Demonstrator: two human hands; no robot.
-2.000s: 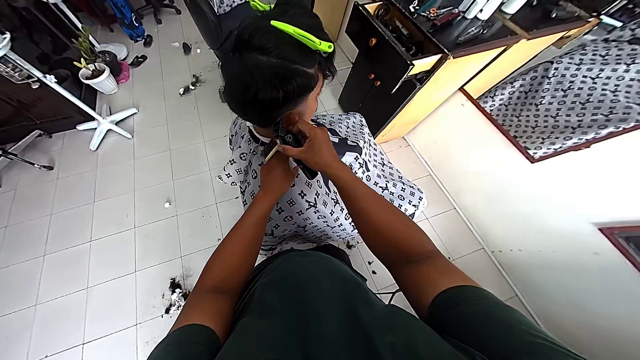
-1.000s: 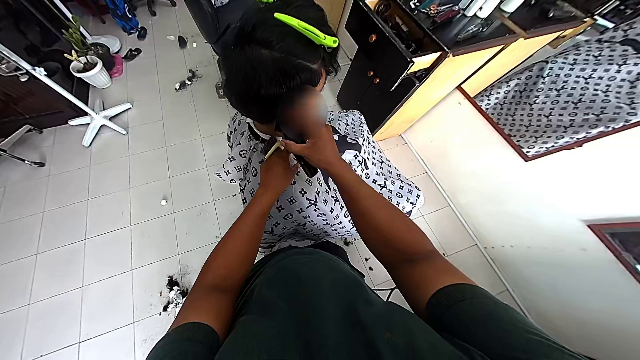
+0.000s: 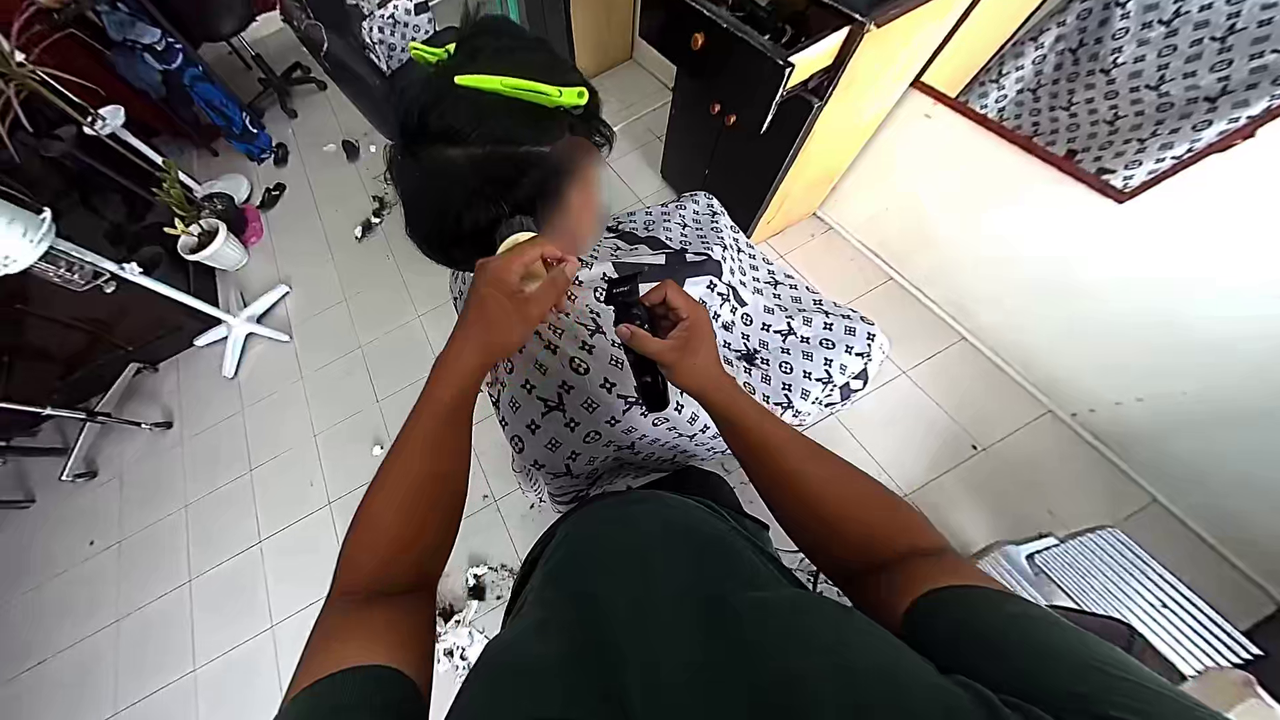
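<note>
My right hand [image 3: 675, 335] is closed around a black hair clipper [image 3: 638, 350], its blade end up, over the patterned cape. My left hand [image 3: 515, 300] is beside the seated person's ear and neck, its fingers pinched on a small pale-handled tool [image 3: 518, 242], partly hidden; dark bristles seem to show above it. The person's black hair [image 3: 470, 190] is parted, and green sectioning clips [image 3: 520, 90] hold the top part. A white cape with a black pattern [image 3: 590, 420] covers the person's body and lap.
A black cabinet [image 3: 740, 120] stands ahead at the right, near a framed mirror [image 3: 1130, 90] on the wall. At the left are a potted plant [image 3: 213, 245] and a white stand base [image 3: 243, 328]. Hair clippings [image 3: 465, 600] lie on the tiles. A ridged footrest [image 3: 1140, 590] is at lower right.
My right hand has drawn the clipper away from the side of the person's head, down over the cape. My left hand has risen to beside the ear with the pale-handled tool.
</note>
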